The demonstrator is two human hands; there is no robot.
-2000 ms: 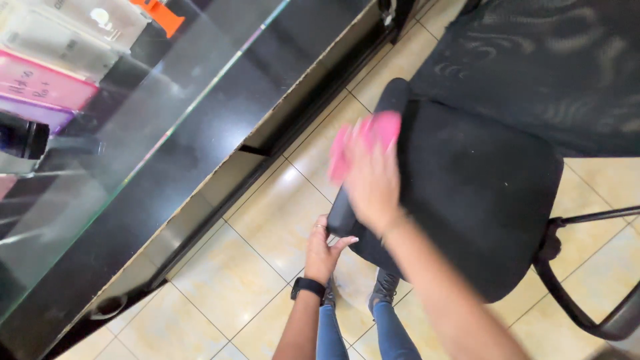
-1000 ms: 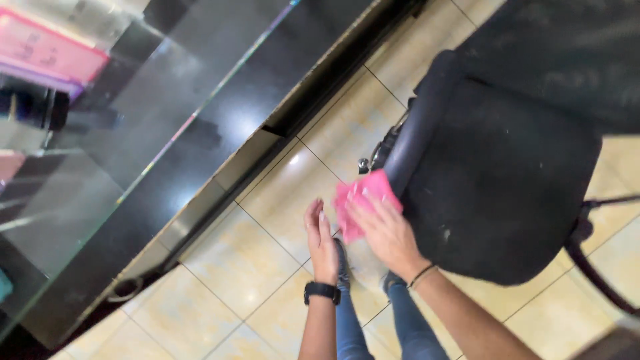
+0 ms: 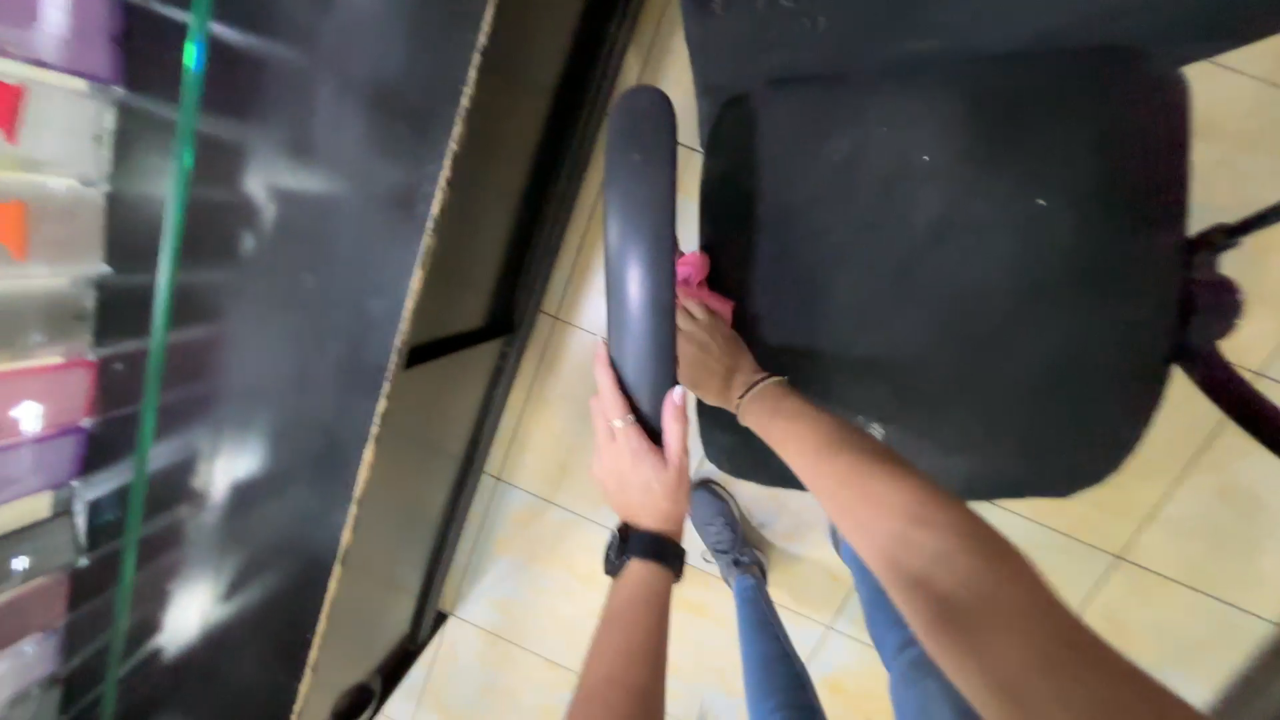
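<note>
A black chair armrest (image 3: 640, 230) stands upright in view at the left side of a black chair seat (image 3: 950, 270). My left hand (image 3: 640, 450), with a ring and a black wristwatch, grips the near end of this armrest between thumb and fingers. Between the armrest and the seat, my right hand (image 3: 712, 350) holds a crumpled pink cloth (image 3: 703, 285); its fingertips are partly hidden beside the armrest. Small pale specks lie on the seat.
A glass-edged black display counter (image 3: 310, 250) with plastic cases inside runs along the left. The chair's other armrest (image 3: 1215, 300) juts out at the right. My shoe (image 3: 725, 525) is on the tiled floor (image 3: 540, 560) below.
My left hand, off the chair one second ago, now grips the armrest. The pink cloth has gone from the armrest's near end to its seat-facing side. The view is turned and nearer.
</note>
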